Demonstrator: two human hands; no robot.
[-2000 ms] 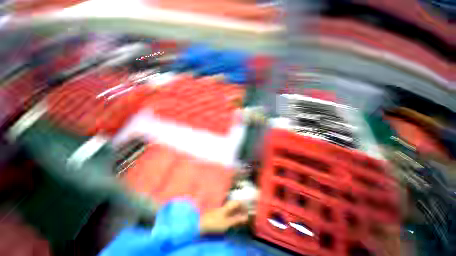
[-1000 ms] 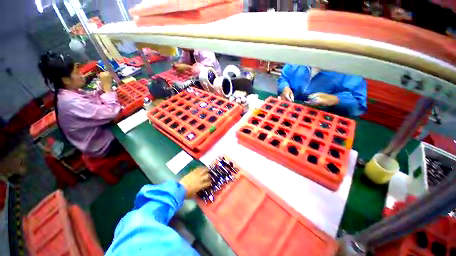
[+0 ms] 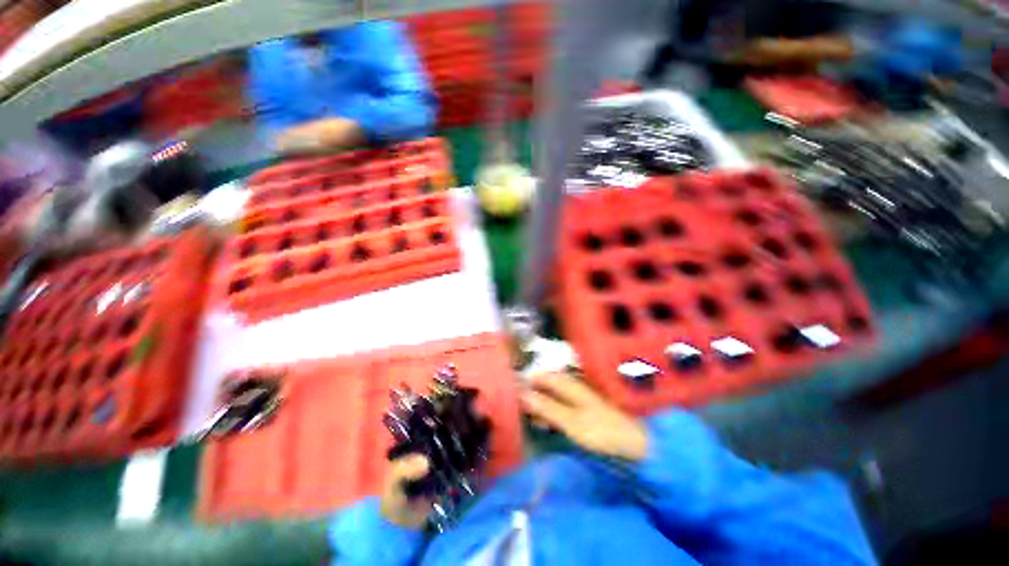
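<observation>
My left hand [image 3: 405, 486] is at the lower centre, closed around a cluster of dark, shiny parts [image 3: 443, 431] above the large-pocket tray [image 3: 332, 442]. A few more dark parts [image 3: 246, 405] lie at that tray's left end. My right hand [image 3: 586, 416] is at the near left edge of a red pocket tray [image 3: 708, 276], with its fingers stretched out towards something whitish by the post. Blur hides whether it holds anything. That pocket tray has dark pockets, and several along its near edge show bright white tops.
Two more red pocket trays [image 3: 343, 238] [image 3: 100, 343] stand at the left, by a white sheet [image 3: 365, 315]. A post [image 3: 548, 166], yellow cup [image 3: 503, 190] and white bin [image 3: 719, 142] are behind. Dark parts [image 3: 896, 188] lie heaped right. A blue-sleeved person [image 3: 343, 83] sits opposite.
The view has swung to the right. My left hand has moved from the tray's left end to its right part with a cluster of parts. My right hand and the right pocket tray have come into view.
</observation>
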